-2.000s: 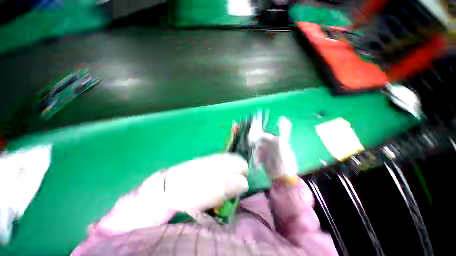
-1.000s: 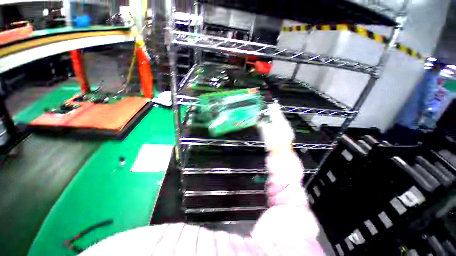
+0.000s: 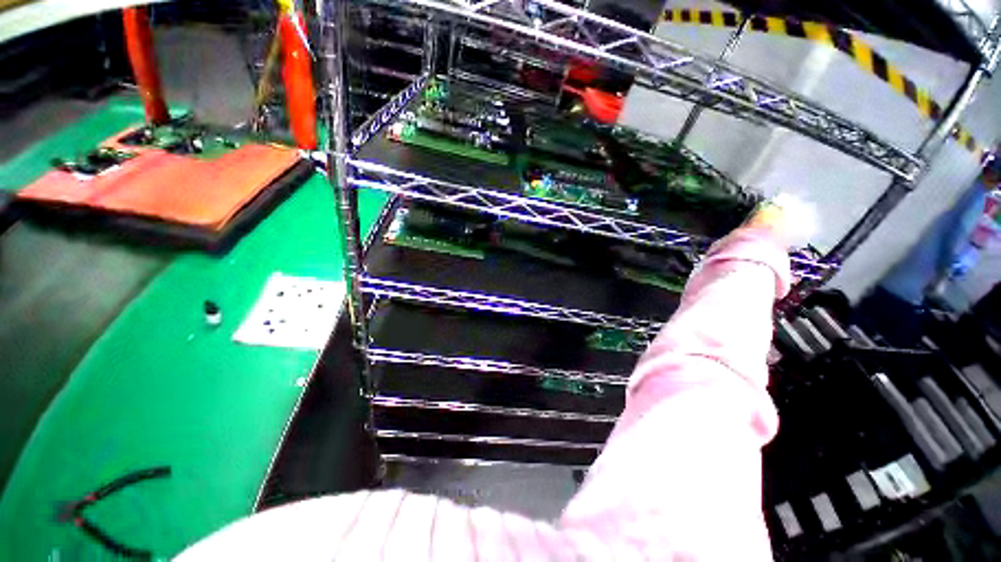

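Observation:
My right hand [image 3: 793, 217], in a white glove with a yellow band at the cuff, is at the right side of the wire rack [image 3: 483, 200]. It is small, bright and blurred; its fingers and anything in them cannot be made out. My pink-sleeved right arm crosses in front of the rack. Green circuit boards [image 3: 576, 189] with many parts lie on the rack's upper levels, and a few board edges show lower down. My left hand is out of the picture.
Open cutters [image 3: 82, 509], a small black-and-white item [image 3: 212, 314] and a dotted white card [image 3: 291, 312] lie on the green bench [image 3: 148, 384]. An orange mat [image 3: 181, 189] holds boards. Black slotted holders [image 3: 878, 406] stand at right. A person in blue [image 3: 944, 247] is at far right.
My right hand has moved right along the rack; the green board seen at it one second ago no longer shows there. The view has shifted closer to the rack, showing more of the cutters.

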